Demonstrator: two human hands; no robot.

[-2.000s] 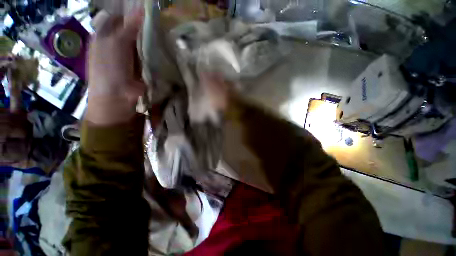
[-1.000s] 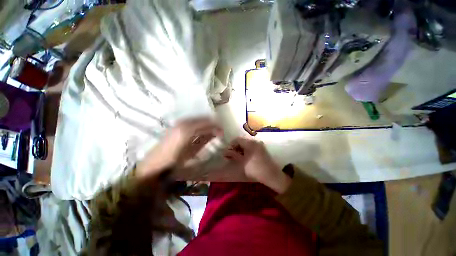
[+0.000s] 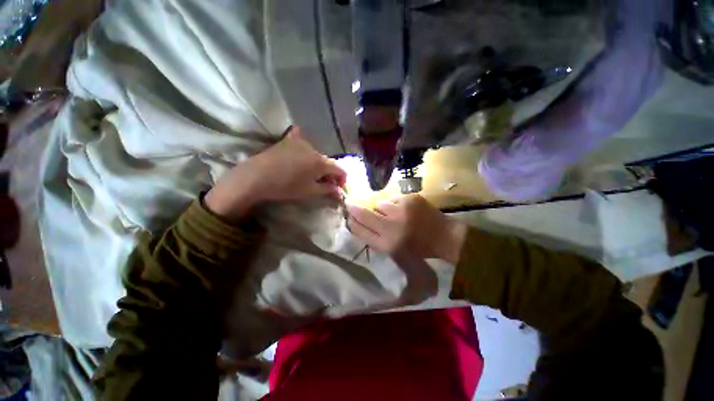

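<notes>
A large pale cream-grey cloth (image 3: 164, 141) is heaped on the table left of the needle area and reaches under both hands to the front edge. My left hand (image 3: 286, 172) grips the cloth just left of the lit needle area, fingertips at the glare. My right hand (image 3: 407, 227) pinches the cloth edge close to my left fingertips, in front of the needle area. The sewing machine head (image 3: 376, 78) stands right above the hands. The needle itself is lost in glare and behind the head.
A lilac cloth bundle (image 3: 532, 157) hangs right of the machine head. A white piece (image 3: 632, 227) lies at the right of the table. A dark panel (image 3: 681, 184) is at the right edge. Red cloth (image 3: 376, 356) covers the lap. A second pale cloth pile (image 3: 66, 364) is lower left.
Both hands have moved with the cloth to the needle area. The cloth now spreads in front of the machine. The view has moved closer to the machine head.
</notes>
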